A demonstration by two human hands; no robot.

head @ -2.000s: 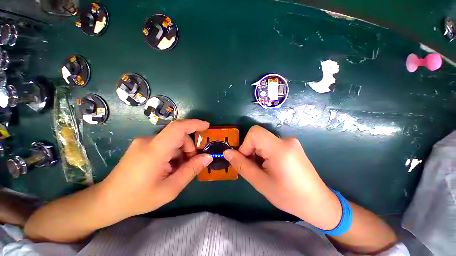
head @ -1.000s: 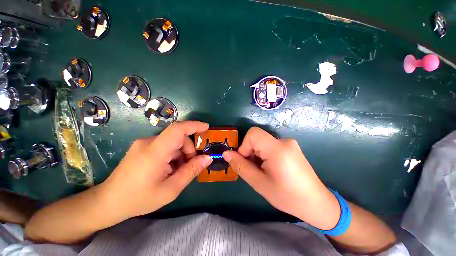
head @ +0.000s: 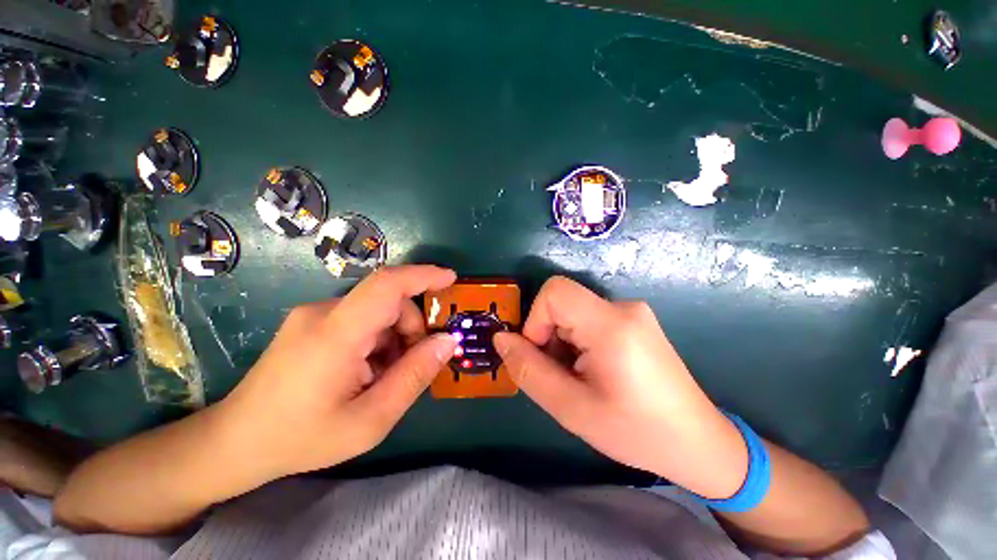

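Observation:
A round dark smartwatch body sits on the orange-brown square test fixture in front of me. Its screen is lit with small white and red marks in rows. My left hand is at its left side, thumb tip on the screen's left edge. My right hand is at its right side, thumb tip on the right edge, index finger curled. The fingers of both hands hide the watch's sides. An open watch case with white and metallic parts inside lies up and to the right of the fixture.
Several black display modules lie back-up at left. A clear bag with yellowish contents and shiny cylindrical items lie far left. White scraps and a pink double-ended piece are at right. A small metallic item lies top right.
The screen has changed from a blue lit line to rows of white and red marks. My thumbs have parted slightly. The small metallic item at top right has shifted left.

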